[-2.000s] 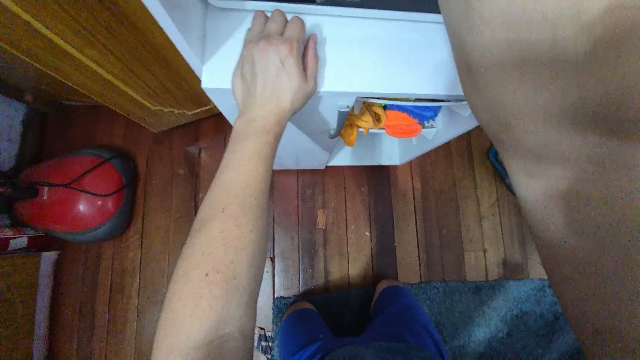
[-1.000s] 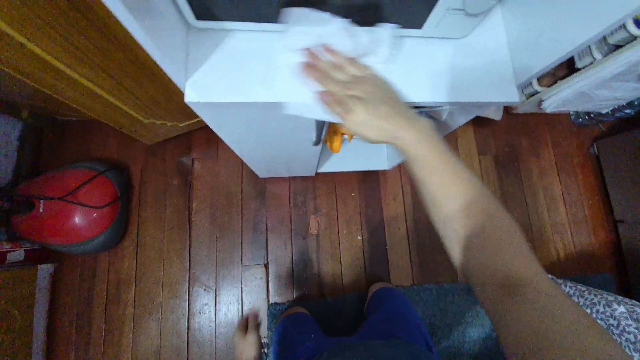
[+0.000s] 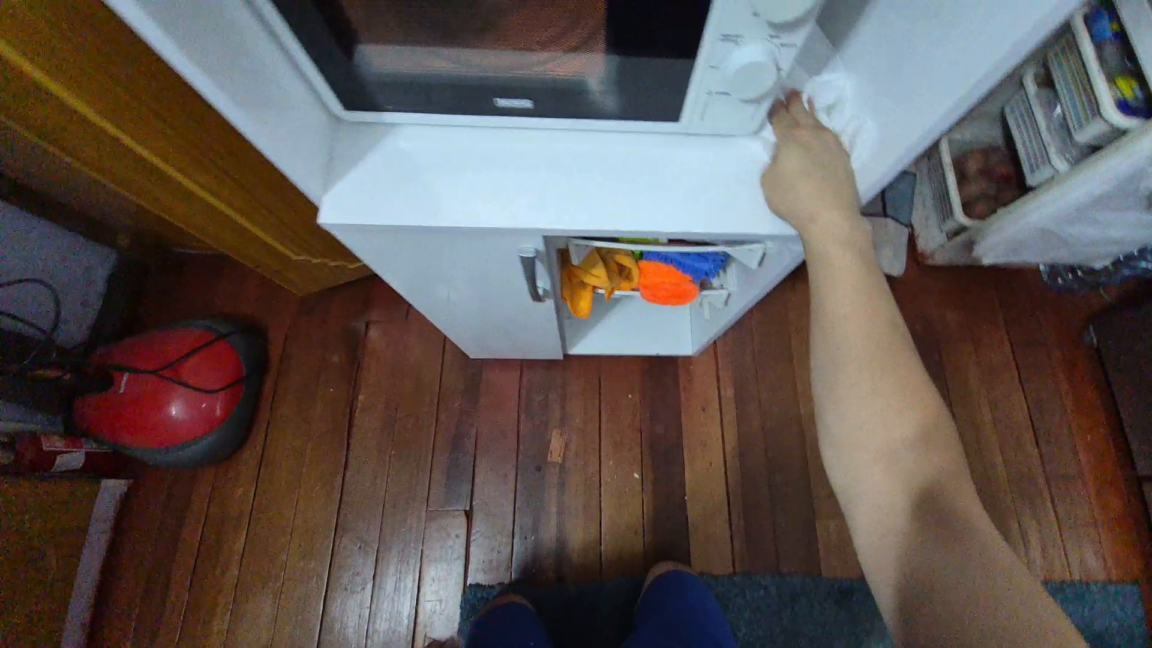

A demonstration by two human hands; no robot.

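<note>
My right hand [image 3: 810, 166] holds a white cloth [image 3: 837, 108] at the right end of a white cabinet shelf [image 3: 540, 175], between the microwave oven [image 3: 513, 63] and the cabinet's side wall. The cloth is bunched beyond my fingers, beside the microwave's lower knob [image 3: 750, 72]. Of my left hand, only a small bit of the fingers [image 3: 441, 643] shows at the bottom edge, too little to tell its state. Below the shelf, an open compartment shows orange [image 3: 668, 283], yellow [image 3: 598, 274] and blue [image 3: 688, 263] cloths on a rack.
A cabinet door handle [image 3: 533, 274] juts out below the shelf. At right stand white baskets [image 3: 954, 193] on a door-like panel. A red and grey floor appliance [image 3: 171, 387] with a black cord lies at left. A blue-grey mat [image 3: 792, 603] covers the floor near my legs.
My right hand has moved with the white cloth from the shelf's middle to its right end. My left hand, on the shelf two seconds ago, has come down to the bottom edge. The view has shifted.
</note>
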